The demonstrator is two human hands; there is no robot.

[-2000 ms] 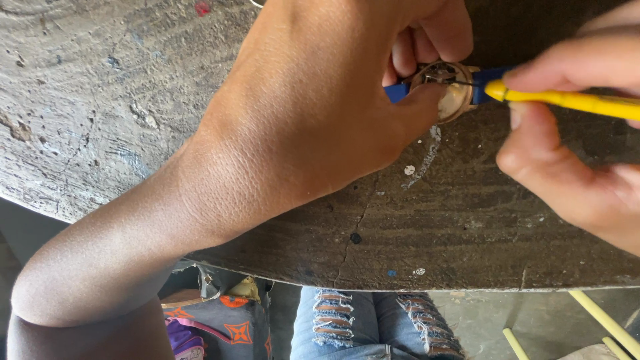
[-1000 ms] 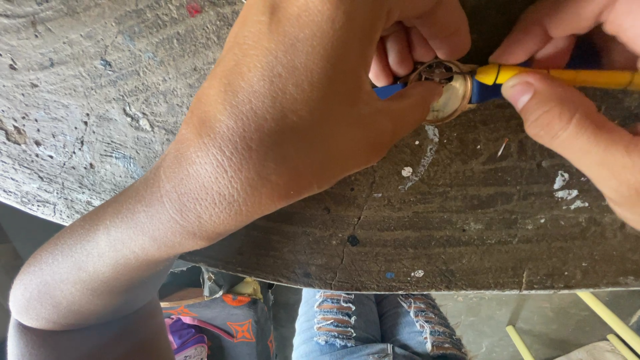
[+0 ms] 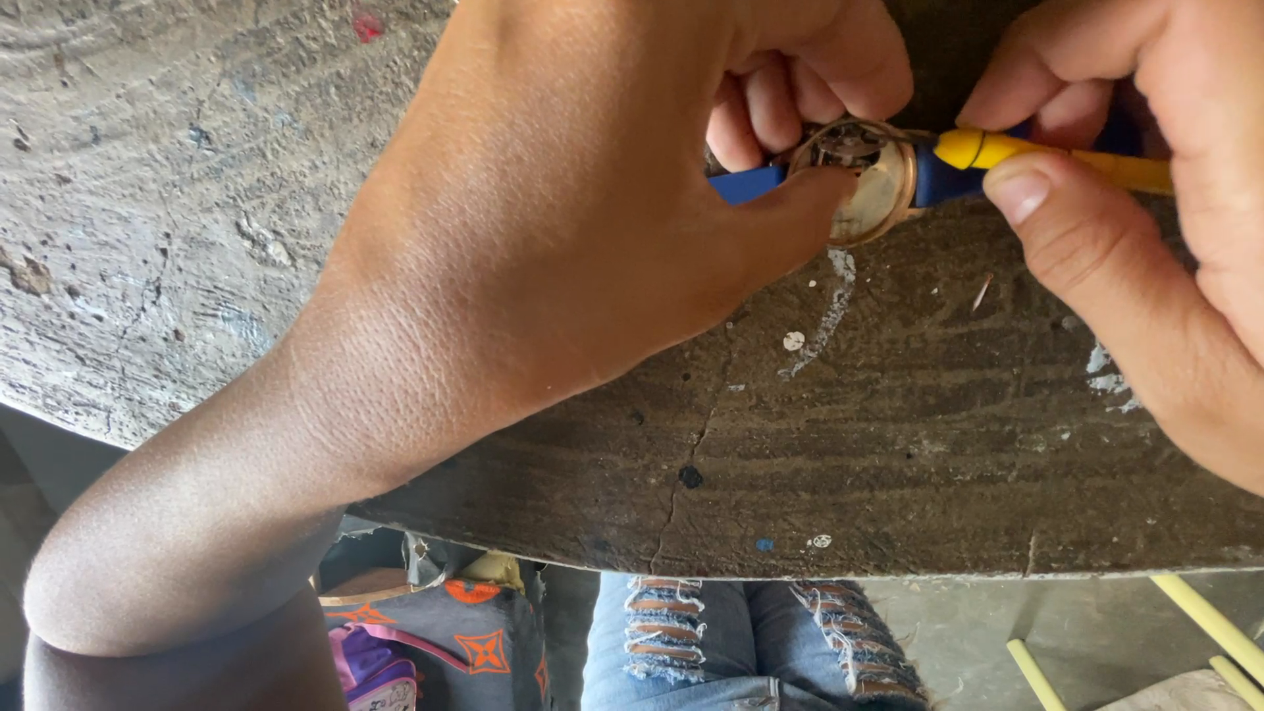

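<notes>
A wristwatch [image 3: 873, 205] with a blue strap lies on the worn table, its round case open so that the small works show. My left hand [image 3: 592, 197] holds the case, the thumb laid across it and the other fingers curled behind. From the right, my right hand [image 3: 1116, 188] pinches a yellow-handled tool [image 3: 1017, 153] with a thin dark tip. That tip meets the upper right rim of the case. The rest of the handle runs behind my right hand, and part of the strap is hidden too.
The dark, paint-spotted table [image 3: 889, 444] has a curved front edge. Below it are ripped jeans [image 3: 671, 642] on a lap, a grey patterned item [image 3: 464, 622] with a purple bag [image 3: 375, 671] at lower left, and pale yellow bars [image 3: 1037, 673] at lower right.
The tool's tip was over the works inside the case two seconds ago and is now at the rim. My right hand has shifted its grip on the handle. My left hand stays on the watch.
</notes>
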